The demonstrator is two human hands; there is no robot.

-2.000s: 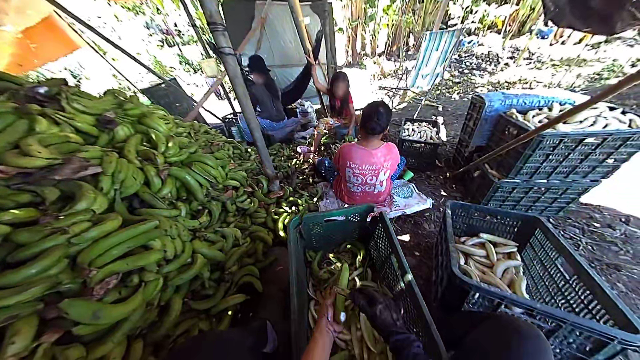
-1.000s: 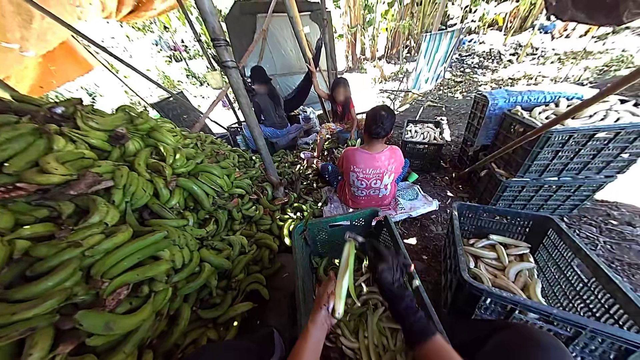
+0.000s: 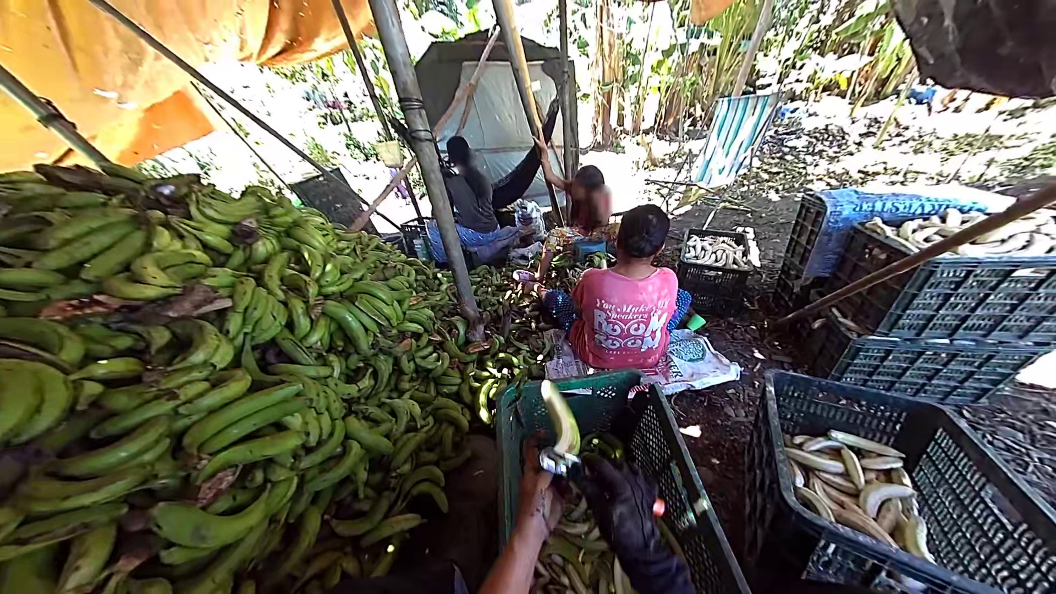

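Observation:
My left hand (image 3: 538, 495), bare, holds the lower end of a partly peeled green banana or plantain (image 3: 561, 419) upright over the green plastic crate (image 3: 689, 487). A dark glove covers my right hand (image 3: 615, 495), which is closed around a small tool with a metal head (image 3: 558, 462) and an orange-red end. The metal head lies against the fruit near my left fingers. Beneath both hands, peels and fruit (image 3: 582, 549) lie in the crate; my hands hide part of them.
Green bananas (image 3: 247, 421) are heaped at the left. At the right, a dark crate (image 3: 932, 445) holds peeled fruit, with stacked crates (image 3: 973, 297) behind it. A person in a pink shirt (image 3: 624, 318) sits ahead on a sack; two more people sit beyond. A slanted pole (image 3: 429, 165) stands ahead.
Two seconds ago the fruit was low in the crate; both hands have since lifted. The fruit now shows more pale flesh. The farther person by the pole has lowered their head.

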